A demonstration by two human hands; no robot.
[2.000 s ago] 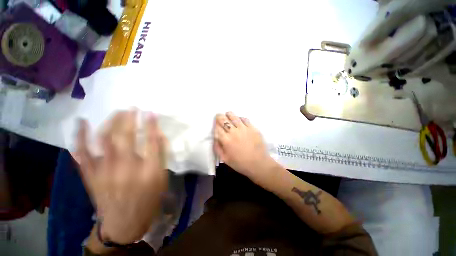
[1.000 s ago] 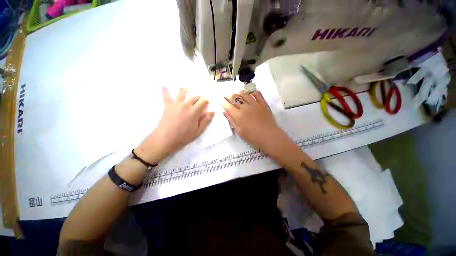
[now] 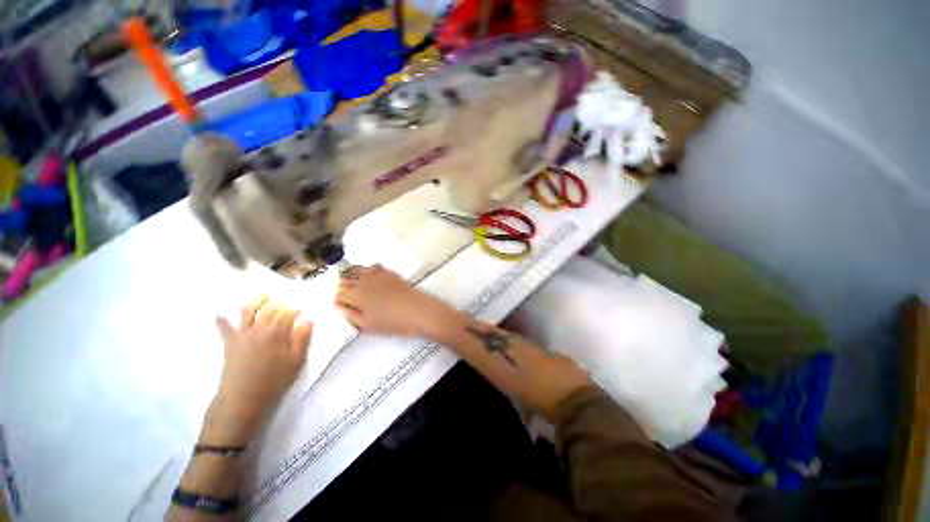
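White fabric [image 3: 323,334] lies on the white table in front of the sewing machine head [image 3: 267,219], its edges partly lost in the glare. My left hand [image 3: 267,342] lies flat on the fabric, fingers spread, left of the needle area. My right hand [image 3: 375,298] lies on the fabric's right part, close to the presser foot, fingers bent; whether it pinches the cloth is not clear. The needle is hidden by blur and glare.
Red and yellow scissors [image 3: 505,232] lie right of the machine head, a second pair [image 3: 558,189] farther right. White strips [image 3: 619,122] hang at the machine's far end. A white fabric stack [image 3: 622,342] is beside my lap. A printed ruler [image 3: 408,365] runs along the table edge.
The view has turned right, showing the stack and more workshop behind the machine. Since the earliest frame, both hands have moved with the fabric from the table's left to the machine's needle area.
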